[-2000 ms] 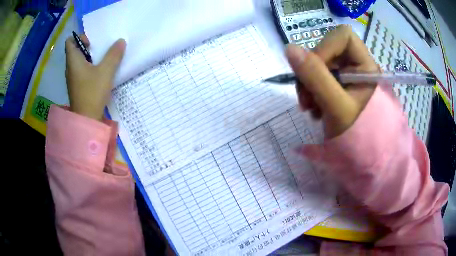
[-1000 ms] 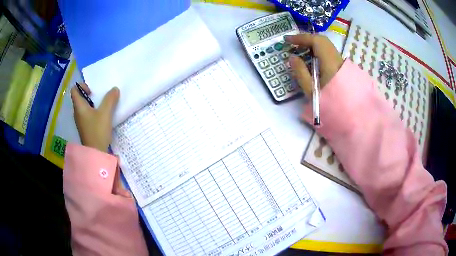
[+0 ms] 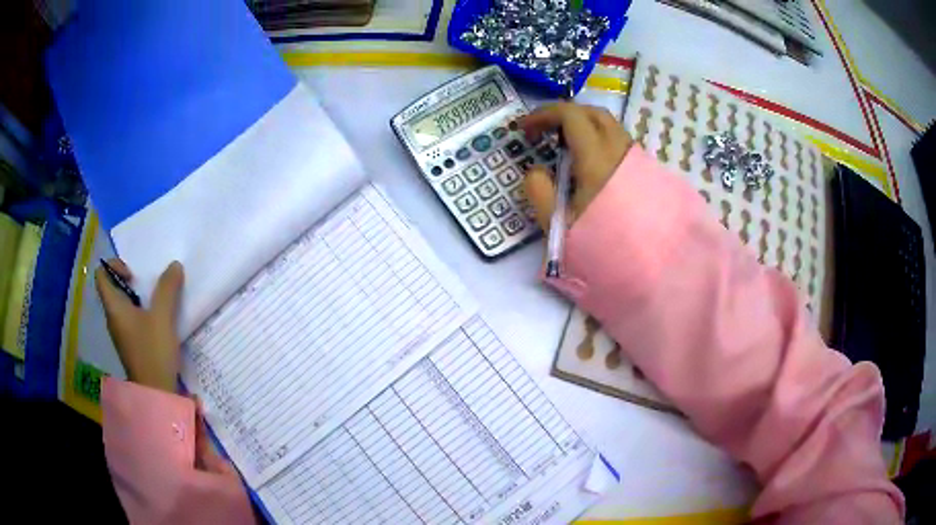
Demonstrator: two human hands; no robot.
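The record form (image 3: 339, 338) lies on the blue clipboard folder (image 3: 174, 92), its blank turned-up sheets (image 3: 246, 195) folded above. My left hand (image 3: 149, 323) rests on the form's left edge, thumb on the sheets, with a dark slim pen (image 3: 120, 282) between its fingers. My right hand (image 3: 585, 154) is over the right side of the grey calculator (image 3: 477, 159), a finger at its upper right keys. It also holds a clear gel pen (image 3: 558, 210) pointing back toward my wrist. The calculator display shows digits, too blurred to read surely.
A blue bin (image 3: 616, 26) of silver parts stands behind the calculator. A pale board (image 3: 657, 113) with brown cutouts and a small pile of silver parts (image 3: 734, 162) lies at the right, partly under my right sleeve. A black tray (image 3: 878, 297) is beyond it. Yellow papers (image 3: 21, 277) are far left.
My right hand has moved from above the form to the calculator, and the pen has swung from a writing grip to pointing back. The view has shifted right. My left hand still holds the form's edge.
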